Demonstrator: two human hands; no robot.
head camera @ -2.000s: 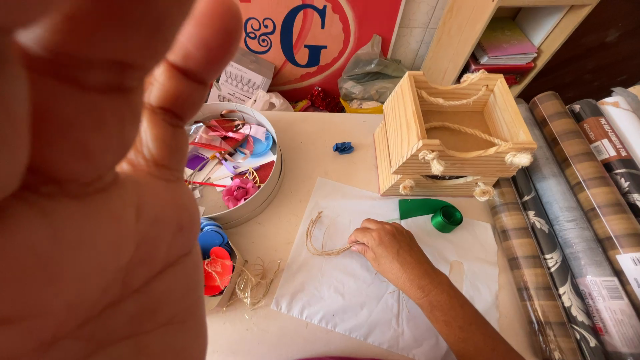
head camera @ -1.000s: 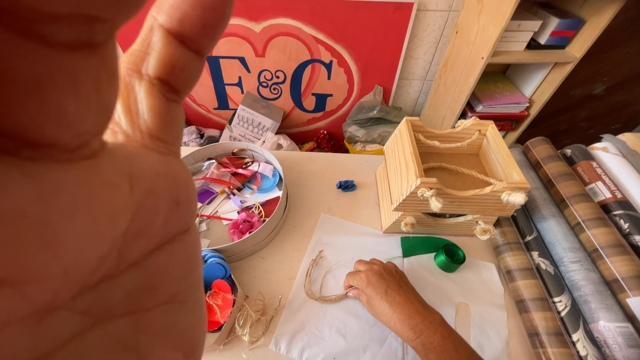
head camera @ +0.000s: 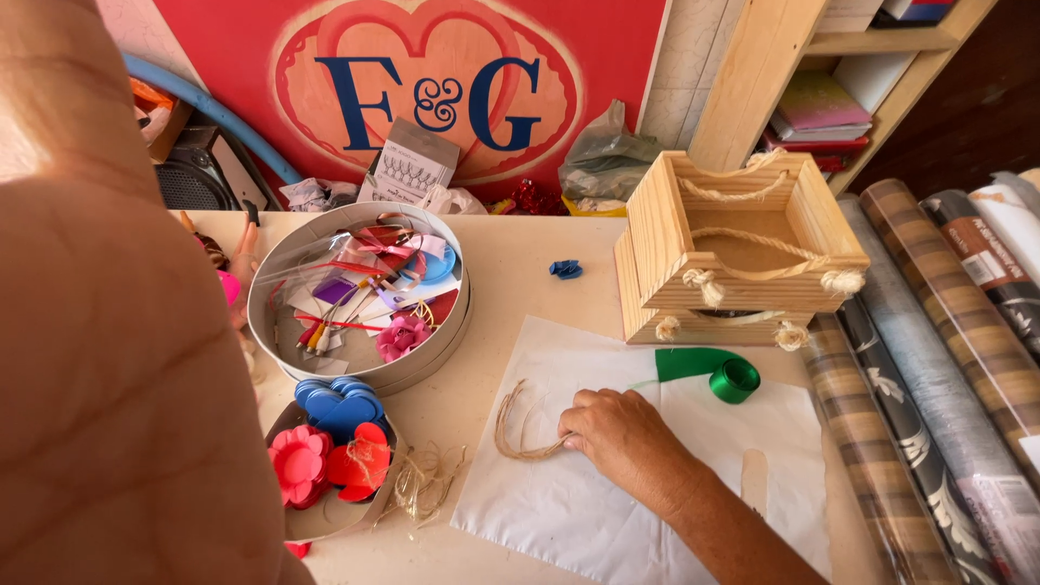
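My left hand (head camera: pixel 122 349) fills the left side of the view, very near the camera, its palm bare and flat and its fingers cut off by the frame. My right hand (head camera: pixel 617 435) rests on a white cloth or sheet (head camera: pixel 561 520), its fingertips closed on a bundle of thin tan twine (head camera: pixel 520 451) that curves out to the left. Behind that hand lies a green ribbon (head camera: pixel 686 363) with a rolled end (head camera: pixel 734 380). A flat tan stick (head camera: pixel 754 479) is on the sheet, right of my wrist. A small blue object (head camera: pixel 566 269) sits farther back.
Stacked wooden crates with rope handles (head camera: pixel 747 280) stand behind the sheet. To the left are a round tin (head camera: pixel 455 341) of ribbons and trinkets and a box (head camera: pixel 390 487) of foam hearts and flowers. Loose raffia (head camera: pixel 422 487) lies beside it. Patterned rolls (head camera: pixel 926 406) line the right.
The view has shifted, showing more of the red sign and the things at the left. My right hand still holds the twine on the sheet; my left palm stays close to the camera.
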